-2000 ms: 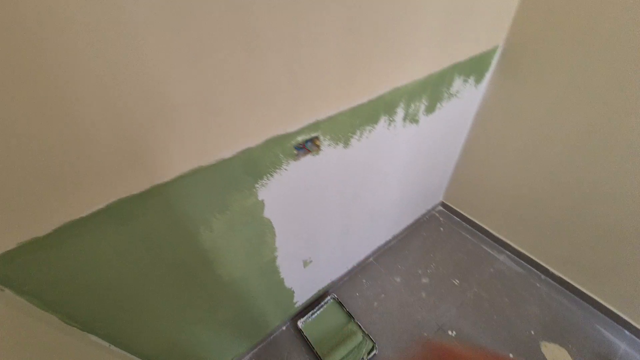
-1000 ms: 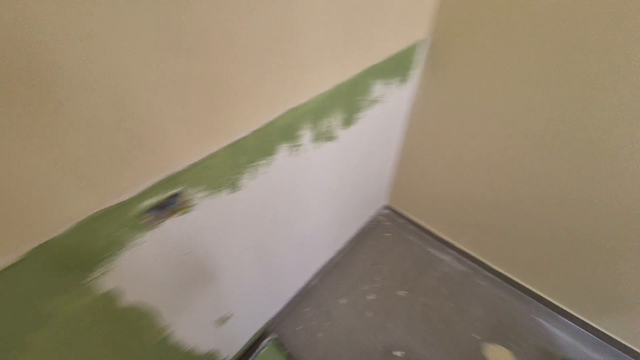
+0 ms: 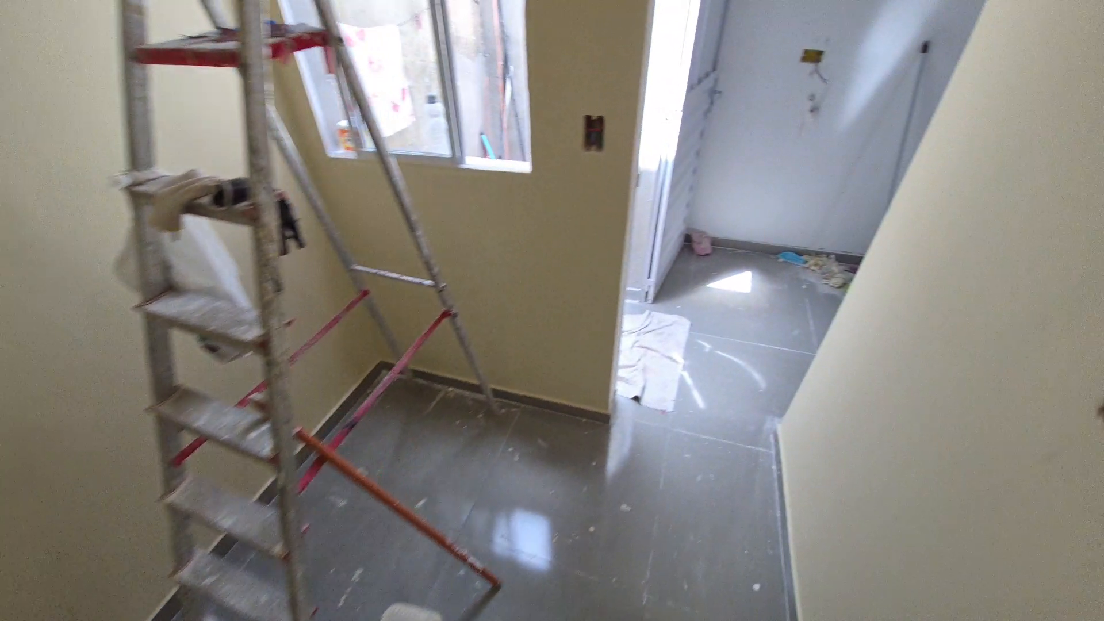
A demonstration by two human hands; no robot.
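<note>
Neither my left hand nor my right hand shows in the head view. A paint-spattered stepladder [image 3: 267, 345] stands open at the left, with a red top platform [image 3: 228, 47]. Cloths [image 3: 185, 194] and a whitish plastic bag [image 3: 194, 259] hang from one of its upper steps. An orange-brown pole [image 3: 397, 504] slants from beside the ladder down to the grey tiled floor [image 3: 569, 517]. At the bottom edge, part of a pale object [image 3: 410, 612] shows, too cut off to name.
A window [image 3: 414, 86] and an open wall box [image 3: 593, 134] are in the beige wall ahead. Right of it, a doorway leads past a white door [image 3: 681, 172]. A white cloth [image 3: 654, 358] lies on the floor there, with crumpled rags [image 3: 828, 269] farther back.
The view has swung away from the partly green-painted wall and the paint tray to the ladder, window and doorway.
</note>
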